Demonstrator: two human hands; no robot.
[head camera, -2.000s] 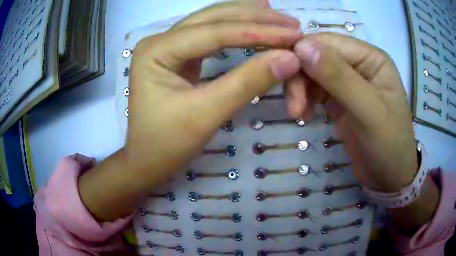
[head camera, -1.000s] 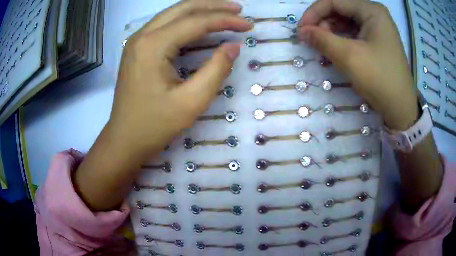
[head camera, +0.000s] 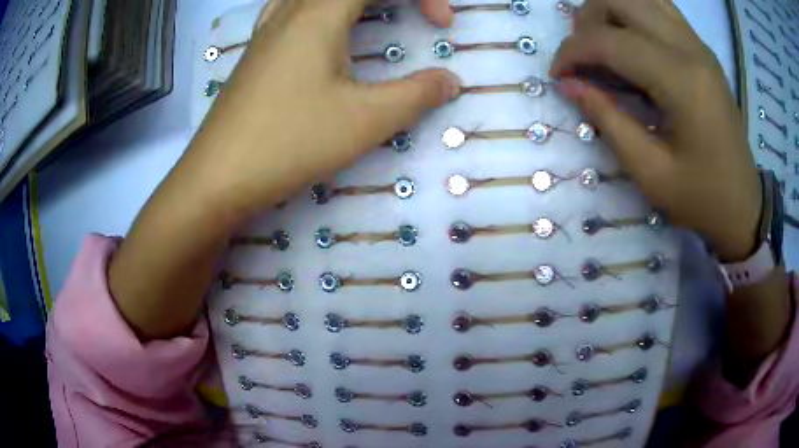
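A white mounting card (head camera: 434, 297) bears rows of paired round pieces (head camera: 497, 182), each two shiny discs joined by a thin brown-gold strip. Fine thread tails stick out beside some discs. My left hand (head camera: 333, 105) is over the card's upper left; its thumb tip touches or hovers at the left end of a pair, hiding that disc. My right hand (head camera: 657, 114) is over the upper right, thumb and forefinger close together beside a clear disc (head camera: 533, 86). Whether they pinch a thread cannot be told.
A thick stack of filled cards (head camera: 123, 79) stands at the upper left. A neighbouring filled card (head camera: 771, 87) is at the right edge. The white bench top (head camera: 79, 210) has yellow edging at left. Pink sleeves (head camera: 131, 350) cover the wearer's forearms.
My hands were together at the top of the card, then parted and lie apart over it. The card's rows show shifted upward at the top, and both hands have moved slightly outward.
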